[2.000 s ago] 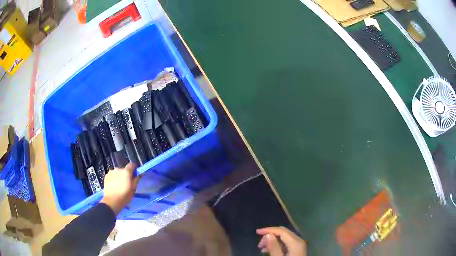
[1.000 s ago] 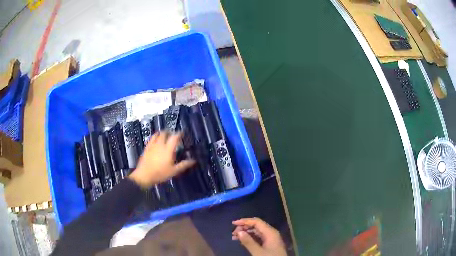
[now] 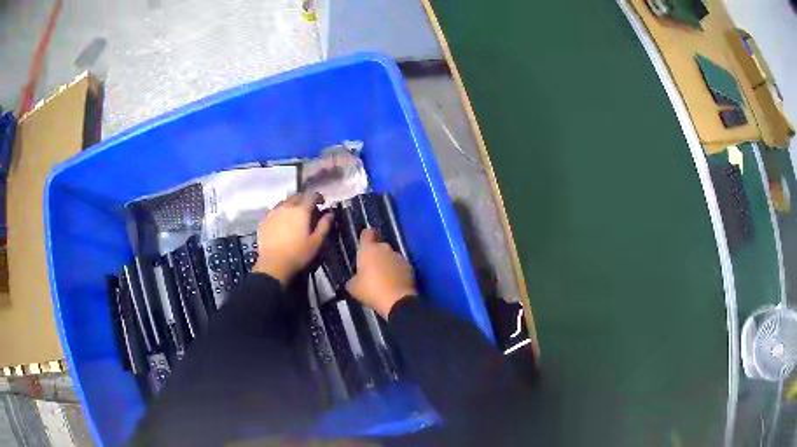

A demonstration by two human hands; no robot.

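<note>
A large blue bin (image 3: 441,209) holds rows of black remote controls (image 3: 186,284), most standing on edge. My left hand (image 3: 291,234) is inside the bin, its fingers on the tops of remotes near the back of the row. My right hand (image 3: 380,272) is inside the bin to the right of it, fingers curled against black remotes. The remotes between my two hands are partly hidden, and I cannot tell how firmly either hand grips them. White and grey paper (image 3: 249,199) lines the far part of the bin.
A green bench top (image 3: 594,218) runs along the right side of the bin. A white fan (image 3: 771,342), cardboard (image 3: 710,127) and a dark keypad-like piece (image 3: 732,199) are at the far right. Flat cardboard (image 3: 48,218) lies left of the bin.
My right hand has moved from beside the bench into the bin. My left hand has gone from the bin's near rim to the remotes farther in. The view has shifted over the bin.
</note>
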